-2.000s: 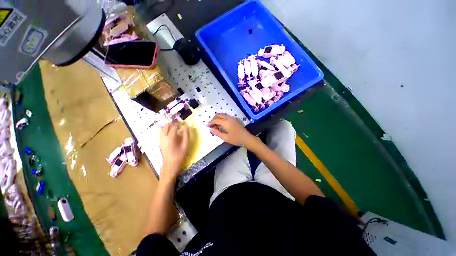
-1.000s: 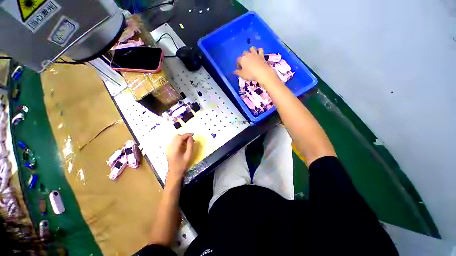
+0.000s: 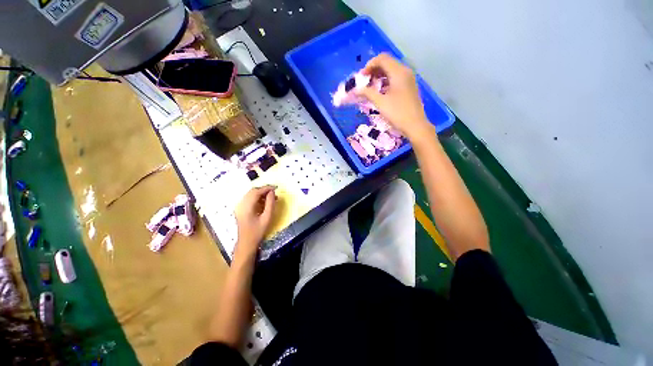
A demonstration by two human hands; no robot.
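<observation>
My right hand (image 3: 396, 95) is over the blue plastic bin (image 3: 326, 118) and grips pink units (image 3: 352, 87) with a black patch, lifted above the pile of pink units (image 3: 377, 140) in the bin. My left hand (image 3: 255, 213) rests at the left edge of the yellow sheet (image 3: 290, 207); its fingers are curled and whether it holds anything cannot be told. Several black pads (image 3: 268, 161) and a pink unit (image 3: 252, 153) lie on the white bench top behind the sheet, by the open side of the taped cardboard box.
The cardboard box (image 3: 215, 114) bears a smartphone (image 3: 197, 76). A black round object with cable (image 3: 272, 78) is beside it. A grey machine head (image 3: 107, 36) hangs upper left. More pink units (image 3: 172, 221) lie on the brown covering (image 3: 122, 214), beside a green strip with scattered parts.
My right hand has moved from the bench to the bin, then lifted pink units there. My left hand has shifted slightly down from the pads and since stayed nearly still.
</observation>
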